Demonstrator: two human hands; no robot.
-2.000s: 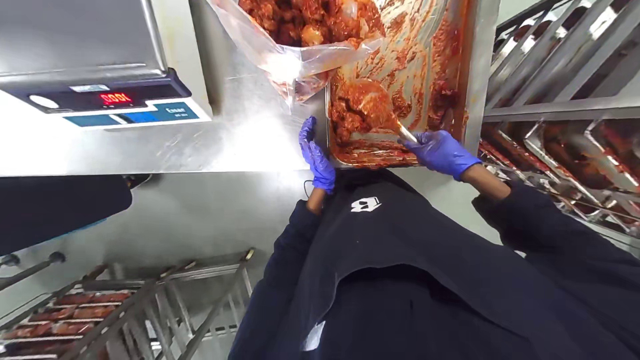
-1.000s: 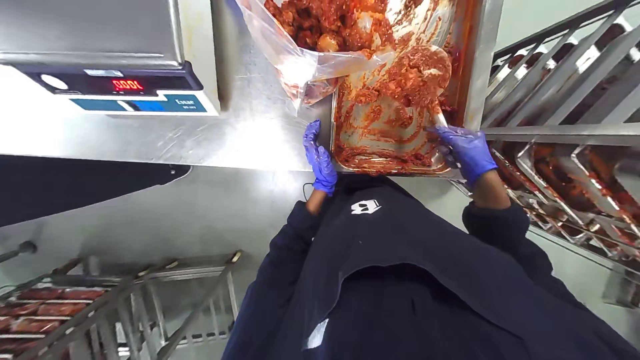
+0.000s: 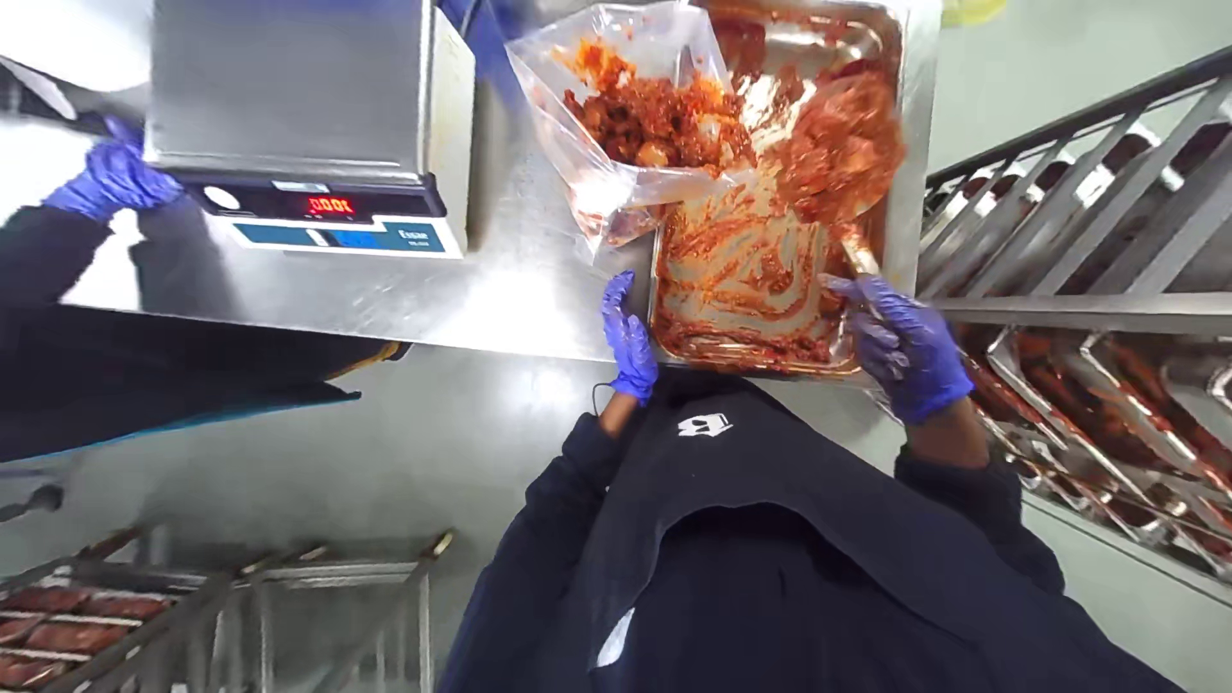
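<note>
A shallow steel tray [image 3: 746,289] smeared with red sauce lies at the table's front edge. My right hand [image 3: 910,346], in a purple glove, grips the handle of a utensil [image 3: 859,252] at the tray's right side; its far end is covered by a heap of red, sauced meat [image 3: 839,144]. Against the tray's left side rests my left hand [image 3: 628,337], gloved, fingers extended and holding nothing. A clear plastic bag [image 3: 549,115] with red sauced pieces [image 3: 654,120] lies open over the tray's upper left part.
Left of the bag stands a digital scale [image 3: 318,207] on the steel table [image 3: 520,308]. A co-worker's gloved hand [image 3: 120,178] is at its left side. Metal racks with trays of meat stand at right [image 3: 1078,308] and lower left [image 3: 231,577].
The heap of meat and the utensil have moved away from me along the tray's right side since one second ago. A co-worker's hand has come into view beside the scale.
</note>
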